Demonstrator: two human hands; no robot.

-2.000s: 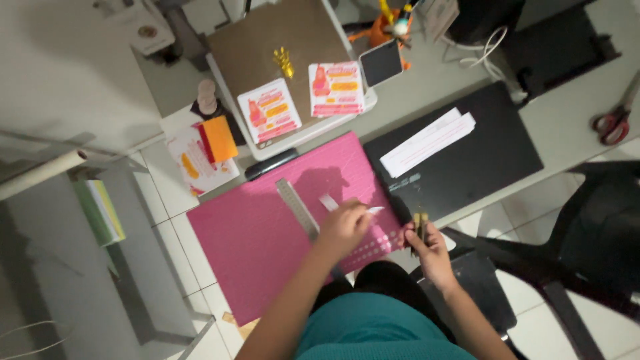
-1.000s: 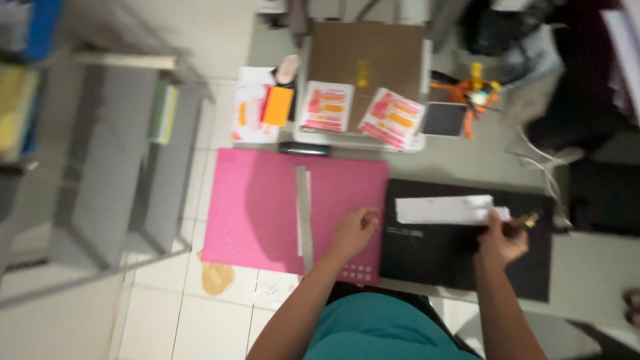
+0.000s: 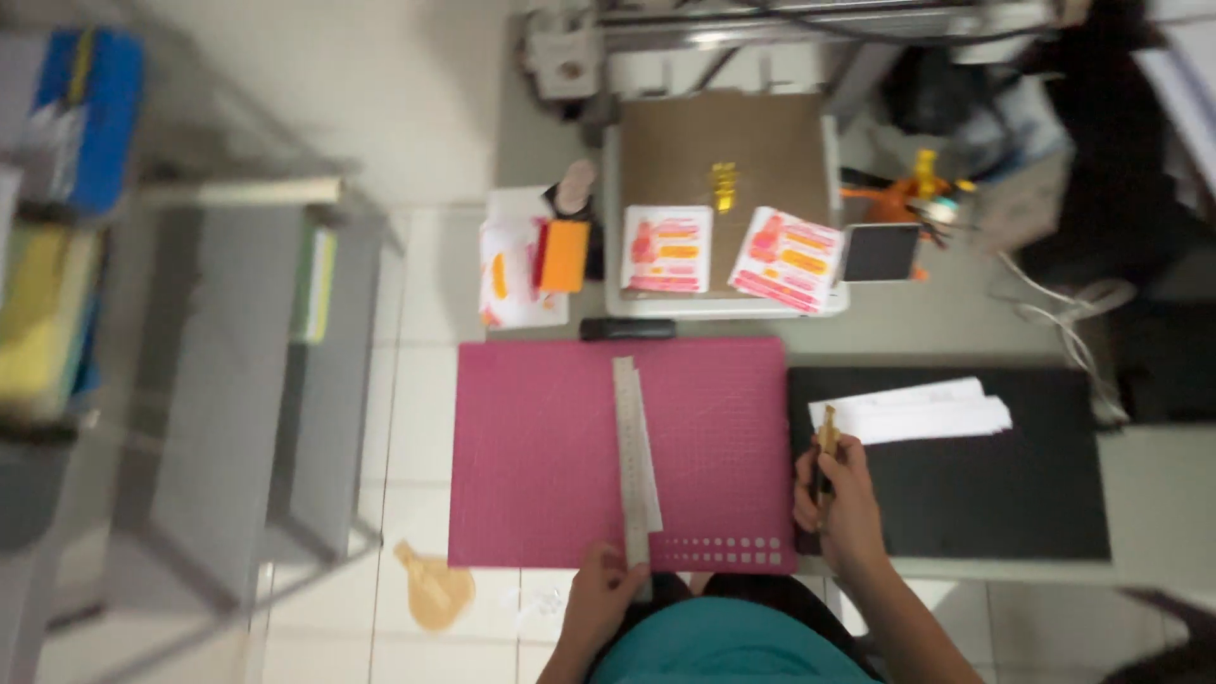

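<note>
A metal ruler (image 3: 629,456) lies nearly upright in view on the pink cutting mat (image 3: 532,456), with a narrow white paper strip (image 3: 648,446) showing along its right side. My left hand (image 3: 603,589) grips the lower end of the ruler at the mat's near edge. At the mat's right edge my right hand (image 3: 841,494) holds a gold-coloured utility knife (image 3: 826,442), its tip pointing away from me. Just beyond that hand, several white paper strips (image 3: 921,410) lie in a stack on the black board (image 3: 997,494).
A black marker-like object (image 3: 627,329) lies beyond the mat. Behind it, printed cards (image 3: 667,249) rest on a brown plate (image 3: 722,133) beside a small dark square (image 3: 882,253). An orange pad (image 3: 564,256) is to their left. A white cable (image 3: 1073,304) coils at the right, and grey shelving (image 3: 228,380) stands left.
My left hand has moved down and left to the ruler's near end. My right hand has moved left from the paper stack, still with the knife. The paper strip now lies along the ruler.
</note>
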